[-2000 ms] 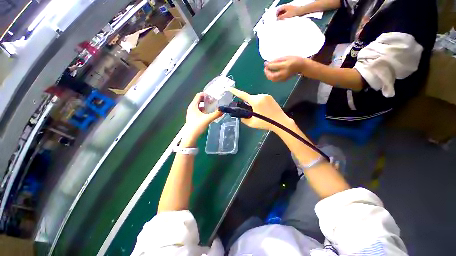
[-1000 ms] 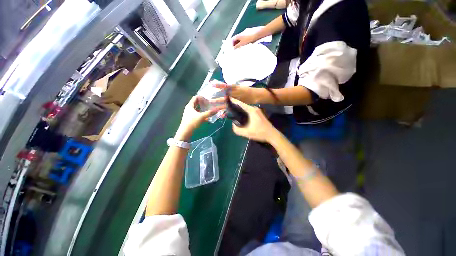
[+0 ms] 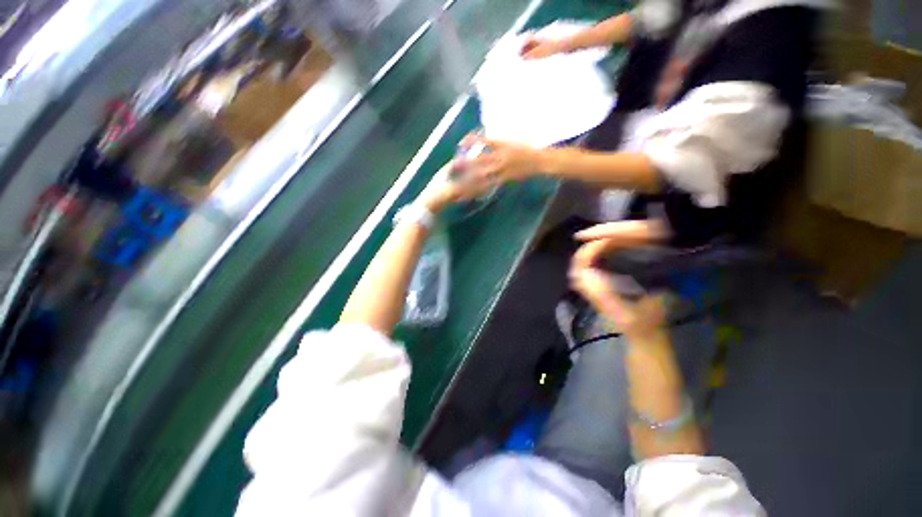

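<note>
The view is blurred. My left hand (image 3: pixel 453 186) is over the green bench, its fingers closed around a small clear plastic housing (image 3: pixel 473 151), mostly hidden. Another person's hand (image 3: pixel 511 162) touches it at the same spot. My right hand (image 3: pixel 619 293) is raised off the bench's near edge, fingers spread and bent. A dark shape is at its palm, and I cannot tell if it is the screwdriver. A black cord (image 3: pixel 607 340) runs below this hand. A clear plastic tray (image 3: pixel 429 288) lies on the bench below my left wrist.
A person in a dark vest (image 3: pixel 753 121) sits to the right, their other hand on a large white round piece (image 3: pixel 541 91). The green bench (image 3: pixel 303 374) has pale rails. A brown carton (image 3: pixel 864 182) stands behind the person. Blue stools (image 3: pixel 152 212) are beyond the bench.
My right hand has moved right and down, away from the housing and my left hand. My left hand has moved up and right with the other person's hand against it.
</note>
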